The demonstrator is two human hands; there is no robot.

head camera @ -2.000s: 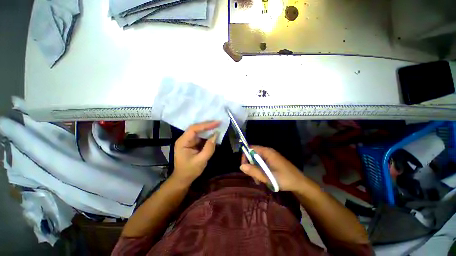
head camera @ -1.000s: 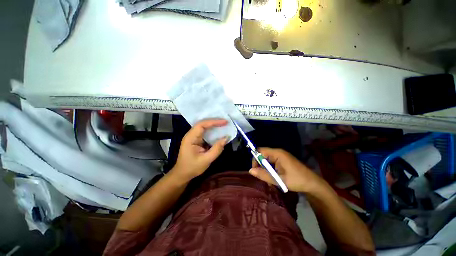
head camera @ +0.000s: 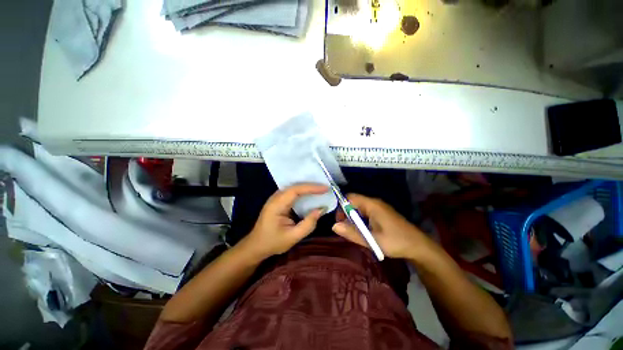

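Note:
A pale grey cut piece (head camera: 295, 152) lies partly over the table's front edge, its lower rounded end hanging above the lap. My left hand (head camera: 290, 220) pinches this lower end between thumb and fingers. My right hand (head camera: 376, 227) holds scissors (head camera: 362, 231) with white handles and green inner trim. The silver blades point up and left along the piece's right side, over the fabric. The blades look nearly closed; whether they grip fabric cannot be told.
A stack of grey pieces (head camera: 239, 15) and a smaller pile (head camera: 83, 34) lie at the back left. A machine plate (head camera: 464, 51) and black phone (head camera: 584, 127) are at right. A blue basket (head camera: 509, 239) stands below right. Long white-grey panels (head camera: 102, 212) hang at left.
The piece has turned more upright, and its held end has moved right and down towards the lap with my left hand. The scissors have stayed along its right side, now pointing more steeply up.

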